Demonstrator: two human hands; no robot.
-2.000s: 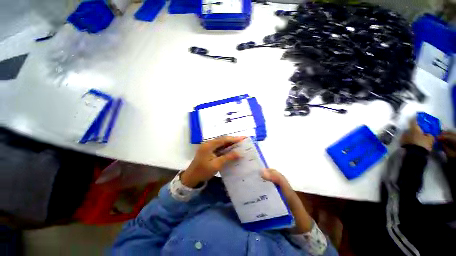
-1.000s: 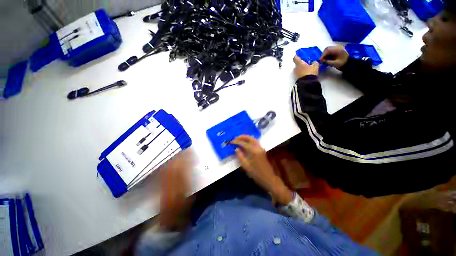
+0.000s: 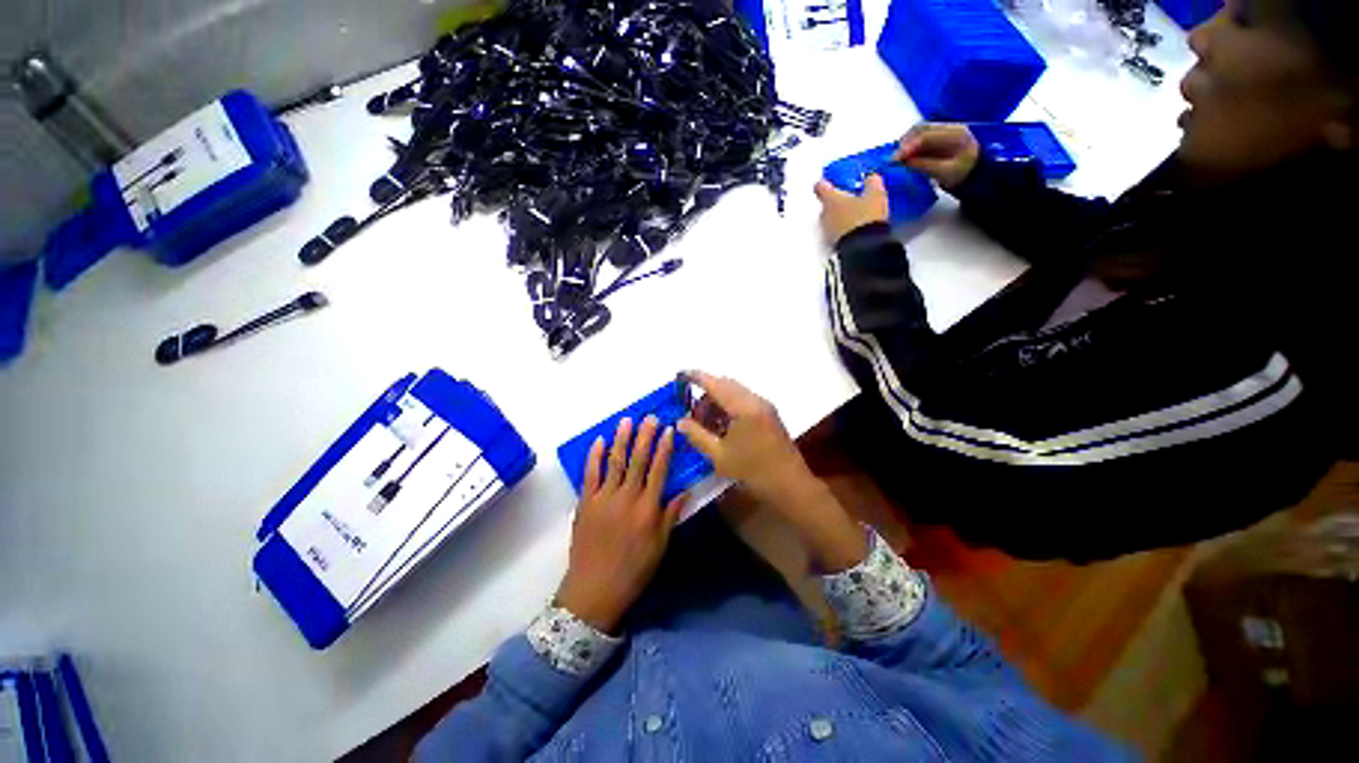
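A blue insert tray (image 3: 589, 447) lies at the table's front edge before me. My left hand (image 3: 623, 514) lies over it, palm down, fingers holding it against the table and hiding most of its face. My right hand (image 3: 745, 440) is at the tray's right end, thumb and fingers closed around a dark bit of USB cable (image 3: 710, 412). The rest of that cable is hidden. The stack of printed sleeves (image 3: 395, 492) lies fanned to the left of the tray, cable picture up.
A black cable pile (image 3: 596, 134) fills the back. A single cable (image 3: 239, 327) lies at left. A second printed stack (image 3: 201, 176) and metal flask (image 3: 67, 105) are near the wall. Finished packs (image 3: 52, 713) are lower left. A person in black (image 3: 1043, 373) works at right beside blue trays (image 3: 958, 60).
My left hand has moved right from beside the printed stack onto the tray. My right hand has moved to the tray's right end, where the coiled cable is now hidden.
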